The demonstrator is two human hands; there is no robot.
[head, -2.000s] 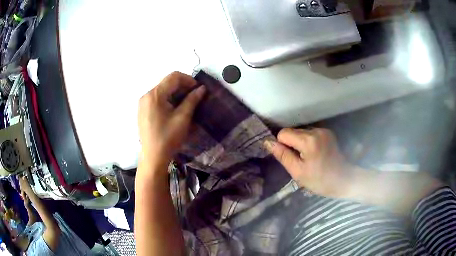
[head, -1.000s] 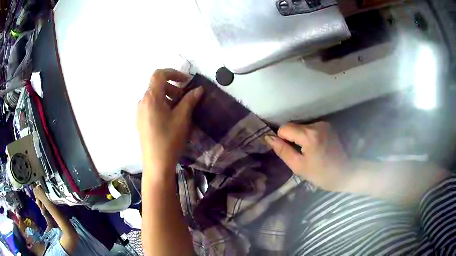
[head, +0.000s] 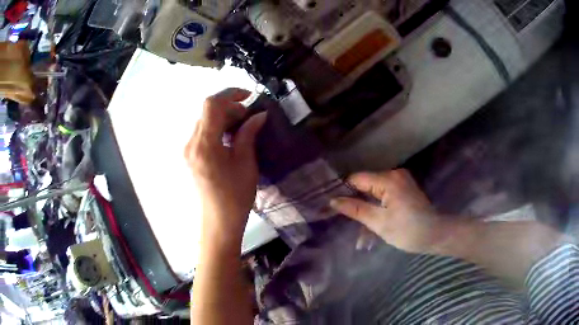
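Observation:
A purple, grey and white plaid cloth (head: 298,165) is stretched between my two hands, its far corner close to the needle area (head: 270,86) of the overlock machine (head: 355,54). My left hand (head: 232,139) pinches the cloth near that corner between thumb and fingers. My right hand (head: 387,206) pinches the same edge nearer to me. The rest of the cloth hangs in dark folds toward my lap. Whether the edge lies under the presser foot cannot be told.
The white table (head: 152,146) spreads left of my left hand, with a dark board and a red strip (head: 120,241) along its far side. A cream machine part with a round dark cover (head: 87,270) stands beyond at the left. Blurred clutter fills the upper left.
The view has shifted, and the machine head with its blue logo and orange window now shows. The cloth corner has come from the open table to the needle area, both hands still pinching it.

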